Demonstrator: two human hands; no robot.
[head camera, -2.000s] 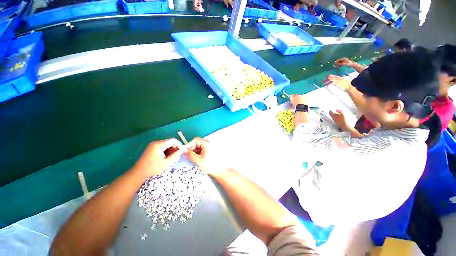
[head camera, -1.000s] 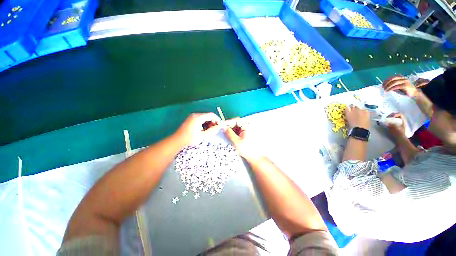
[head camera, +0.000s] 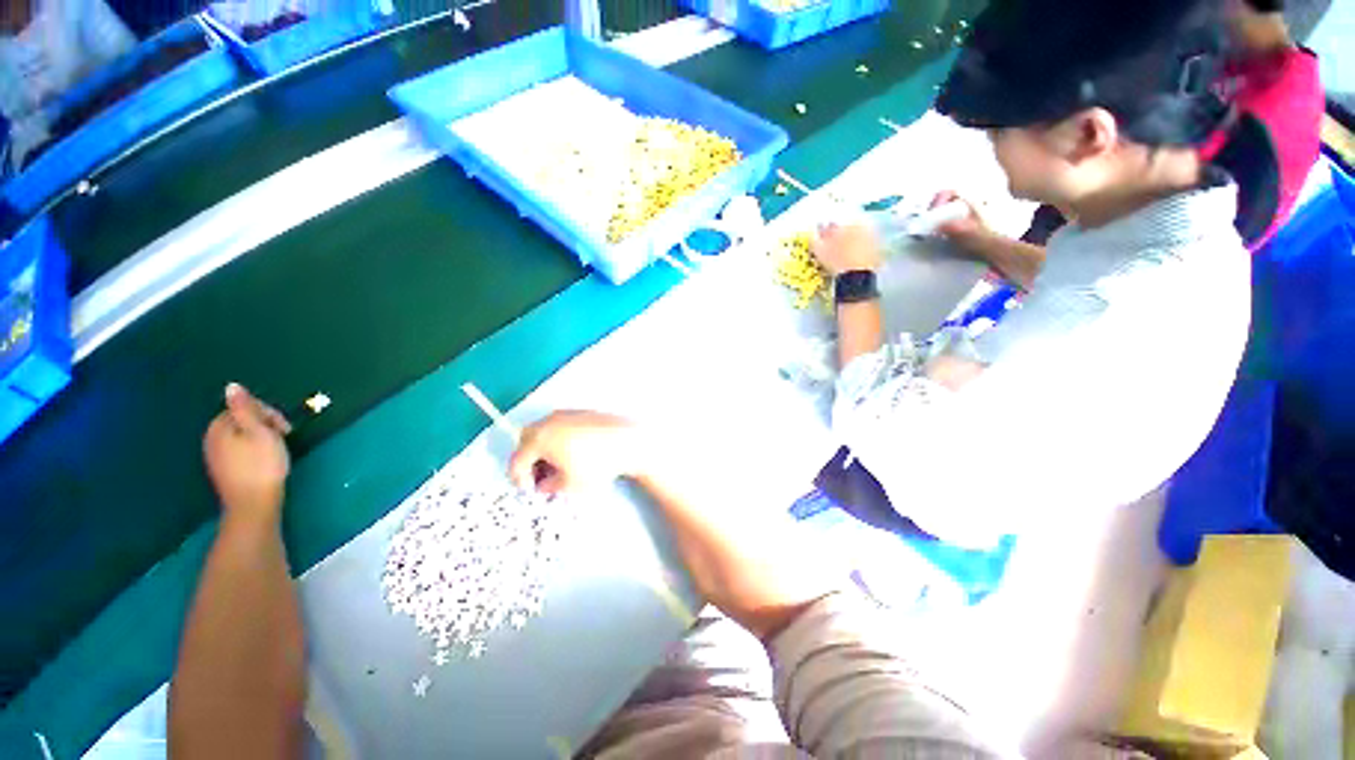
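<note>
A loose pile of small whitish star-shaped parts (head camera: 473, 564) lies on the grey-white table cover (head camera: 491, 698) in front of me. My left hand (head camera: 250, 453) is over the green conveyor belt (head camera: 193, 356), left of and beyond the pile. Its thumb and fingers are near each other and I see nothing held. A single pale piece (head camera: 318, 403) lies on the belt just right of it. My right hand (head camera: 565, 451) is at the pile's upper right edge, fingers bent down. Its fingertips are partly hidden, so whether it holds a part cannot be told.
A blue tray (head camera: 602, 256) with yellow parts and a white area stands on the belt. A white ring-shaped item (head camera: 707, 241) is by its near corner. At right a seated neighbour (head camera: 1055, 327) works beside a yellow pile (head camera: 804, 273). A cardboard box (head camera: 1211, 639) stands at lower right.
My hands were together above the pile and are now apart. My left hand has moved out left over the belt; my right stays by the pile. A pale piece now shows near my left hand.
</note>
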